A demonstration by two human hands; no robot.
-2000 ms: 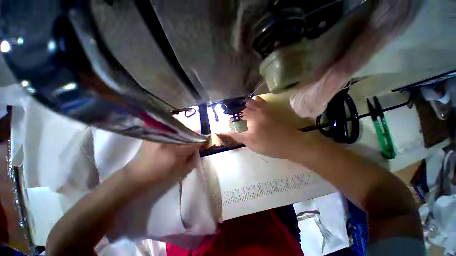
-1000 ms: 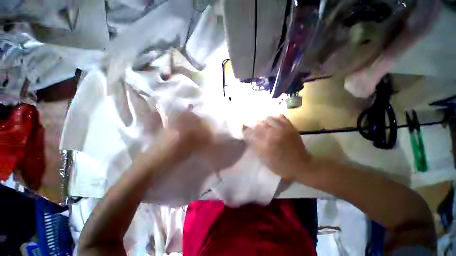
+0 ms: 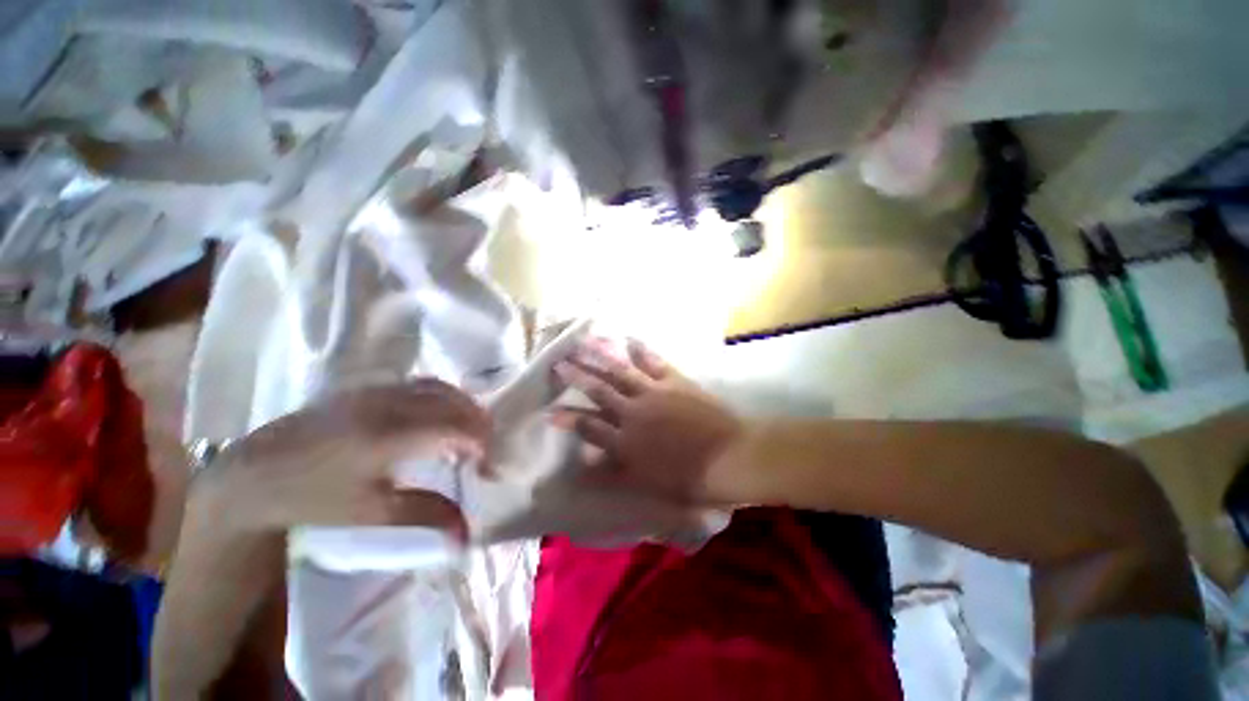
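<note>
White fabric pieces (image 3: pixel 548 473) lie bunched at the table's front edge, just in front of the sewing machine head (image 3: pixel 781 82). My right hand (image 3: pixel 658 418) lies on the cloth with its fingers spread, near the bright light below the needle area. My left hand (image 3: pixel 404 452) is to its left, blurred, with thumb and fingers around part of the cloth; its exact hold is unclear. More white cloth (image 3: pixel 390 295) lies in folds behind my left hand. The needle and presser foot are mostly lost in glare.
Black scissors (image 3: pixel 1007 260) and green snips (image 3: pixel 1129 315) lie on the right of the table. A pink bundle (image 3: pixel 904 158) hangs by the machine head. A red bundle (image 3: pixel 82 445) is at the left. A red apron (image 3: pixel 712 616) covers my lap. White cloth is heaped at the upper left.
Both hands have come away from the needle area towards the front edge and left, with the cloth. The view has shifted, showing the heap and red bundle at the left.
</note>
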